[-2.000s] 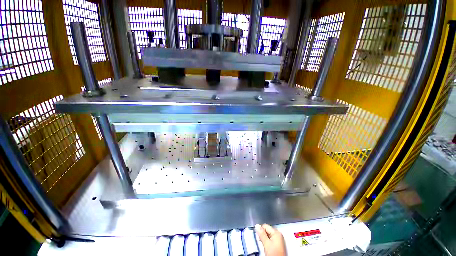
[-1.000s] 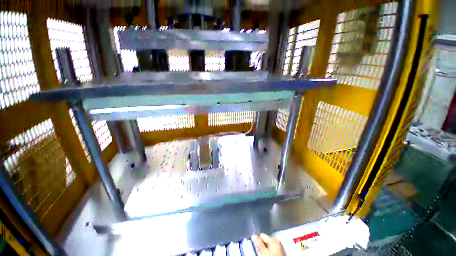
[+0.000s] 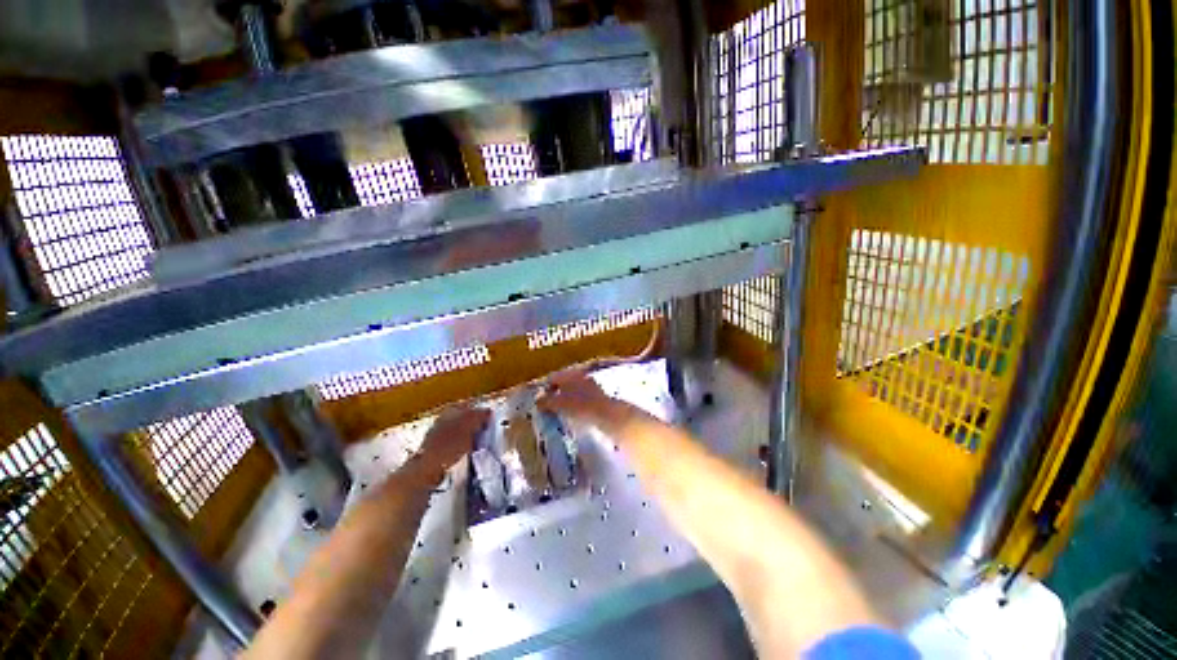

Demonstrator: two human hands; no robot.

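Note:
The press fixture [image 3: 527, 454] stands on the perforated bed plate [image 3: 581, 548], with a brownish middle strip and a silver-white curved piece on each side. My left hand [image 3: 454, 438] is at the far left end of the fixture, by the left curved piece [image 3: 488, 477]. My right hand [image 3: 574, 392] is at its far right end, by the right curved piece [image 3: 559, 449]. Both hands are bare. The fingertips are small and blurred, so I cannot tell whether they grip the pieces or only touch them.
The thick moving platen [image 3: 516, 239] hangs above my forearms. A guide post [image 3: 785, 374] stands at the right and another [image 3: 161, 529] at the left. Yellow mesh guards [image 3: 929, 342] enclose the sides and back. The white ledge [image 3: 1000, 625] shows at the lower right.
The view has moved closer and tilted. My right hand has left the row of workpieces on the front ledge and reached in to the fixture. My left hand has come into view there.

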